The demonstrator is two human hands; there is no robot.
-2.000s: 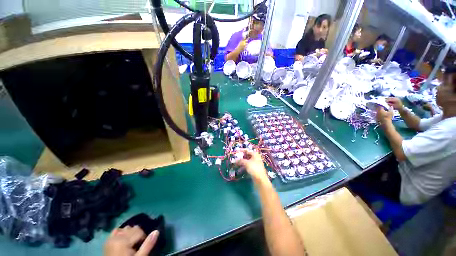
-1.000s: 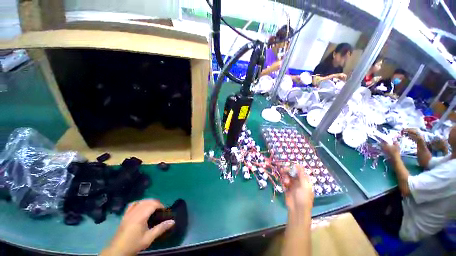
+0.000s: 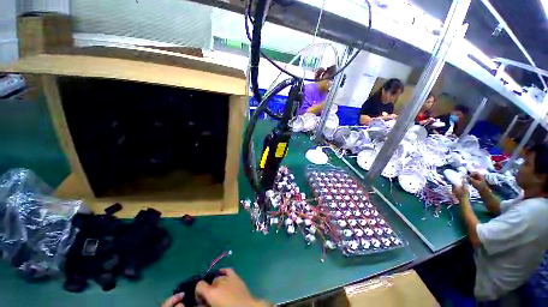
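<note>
A black housing (image 3: 191, 290) is held low over the bench's near edge, partly hidden by the fingers. My left hand (image 3: 173, 300) grips its left side; only its fingertips show at the bottom edge. My right hand (image 3: 227, 291) is on the housing's right side, its fingers pressed at the top. A short red and white lead (image 3: 220, 258) sticks up from the housing. The wired module itself is hidden in the housing or under the fingers.
The screwdriver (image 3: 274, 153) hangs above a tangled pile of wired modules (image 3: 291, 207). The module tray (image 3: 354, 210) lies to its right. The supply carton (image 3: 234, 150), plastic bag (image 3: 36, 222) and black parts heap (image 3: 114, 246) are left. A closed carton (image 3: 390, 294) is at lower right. Several people sit beyond.
My right hand has moved from the module pile and tray left to the black housing. A lead now shows at the housing. The housing and my left hand sit lower in view.
</note>
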